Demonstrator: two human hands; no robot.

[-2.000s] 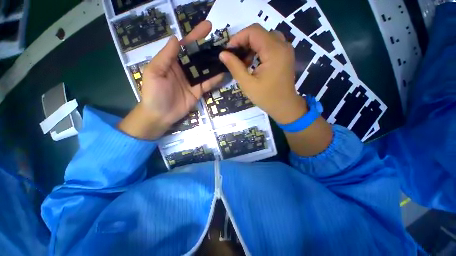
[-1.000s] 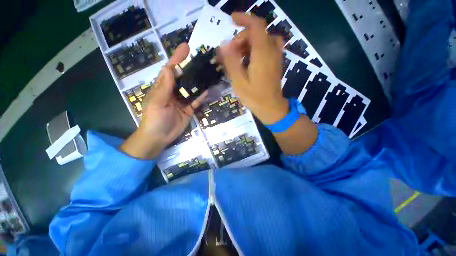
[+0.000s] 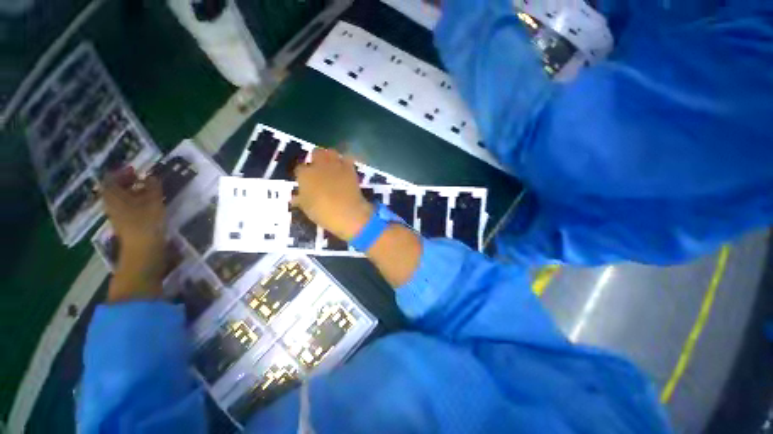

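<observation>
The white blister tray lies on the bench with dark, gold-patched circuit boards in its pockets. My left hand is blurred over its far left part; its fingertips and any held thing are unclear. A white liner sheet with a row of black die-cut stickers lies along the tray's far right side. Another sheet with black stickers is partly under it. My right hand, wearing a blue wristband, is over the sheets, its fingers bent down at the stickers; whether they grip one is hidden.
Another tray with boards is at the far left, beyond the pale rail. A used liner sheet lies farther back. A person's blue sleeve fills the upper right, near another board. Yellow floor lines show at right.
The view has turned to the right. My hands have moved apart, the left to the tray's far left part, the right onto the sticker sheets. The board held between them is no longer distinguishable.
</observation>
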